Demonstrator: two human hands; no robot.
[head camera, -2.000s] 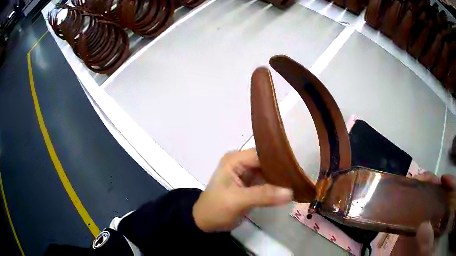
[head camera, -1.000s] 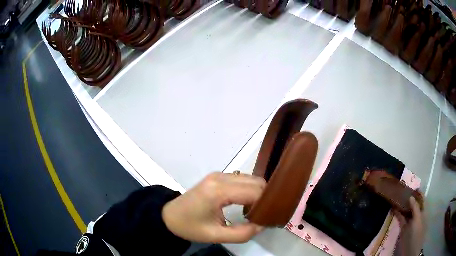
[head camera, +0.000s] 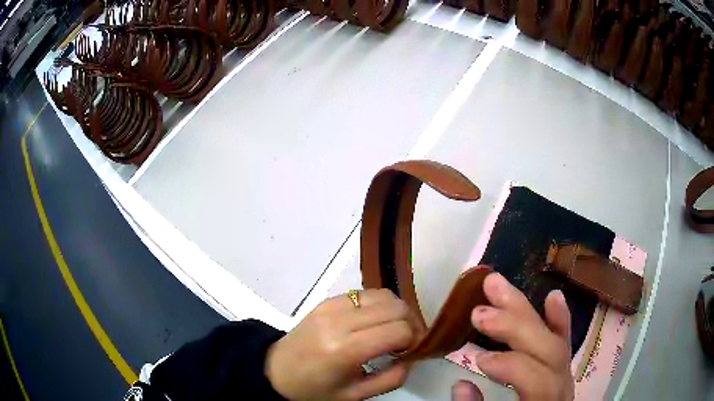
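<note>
My left hand (head camera: 344, 341), with a ring on one finger, grips a brown C-shaped headband (head camera: 376, 235) near its lower bend. One end of the band curves up and right; the dark strip shows inside. My right hand (head camera: 524, 341) is beside the band's other end, fingers spread and thumb apart; a fingertip overlaps that end, contact unclear. The brown applicator box (head camera: 607, 282) lies on the black pad (head camera: 540, 227), its small roller head (head camera: 560, 257) pointing left. No hand is on the box.
The pad lies on a pink printed sheet (head camera: 630, 254). A tan strip (head camera: 591, 345) lies beside the pad. Rows of brown headbands (head camera: 180, 63) line the table's far left, and more (head camera: 626, 55) stand far right. Single bands (head camera: 701, 200) lie at the right edge. Yellow-lined floor is left.
The applicator box has been laid on the pad and my right hand has let go of it, moving left to the headband. The headband has been turned in my left hand.
</note>
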